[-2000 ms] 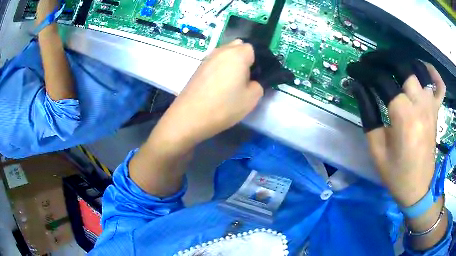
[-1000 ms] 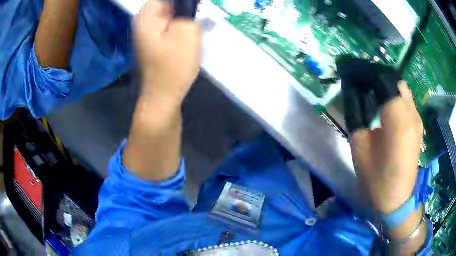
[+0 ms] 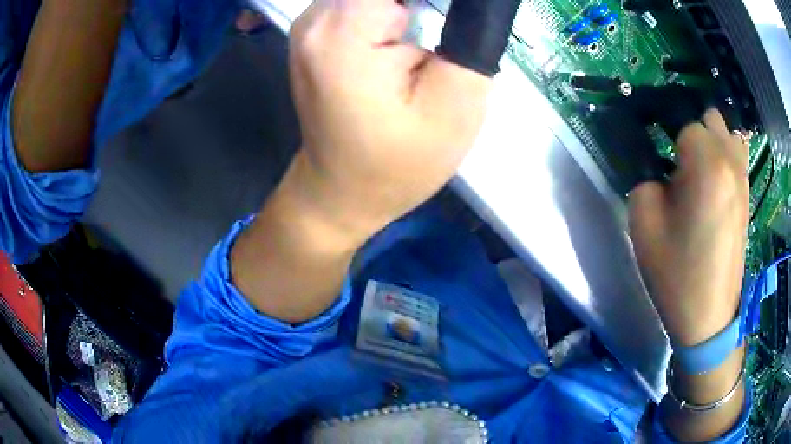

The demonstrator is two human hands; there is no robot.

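Note:
A green circuit board (image 3: 637, 54) lies at the upper right behind the silver rail (image 3: 538, 195). It carries blue components (image 3: 593, 28) and dark strips. My left hand (image 3: 390, 113) is at the top centre, in front of the rail. One finger wears a black cover; the other fingertips are hidden or cut off by the top edge. My right hand (image 3: 694, 208) is over the board, with its black-covered fingers low against the dark parts. The fingertips blend into the dark area, so I cannot tell whether they hold anything.
Another person's bare forearm (image 3: 65, 82) and blue sleeve are at the upper left. A dark crate with a red panel (image 3: 19, 299) and bagged items (image 3: 108, 381) stands low at the left. More green board (image 3: 768, 195) runs along the right edge.
The view has swung, and the rail now slopes more steeply. Both hands have left the board spots where they were two seconds ago. The red panel has shifted to the left edge.

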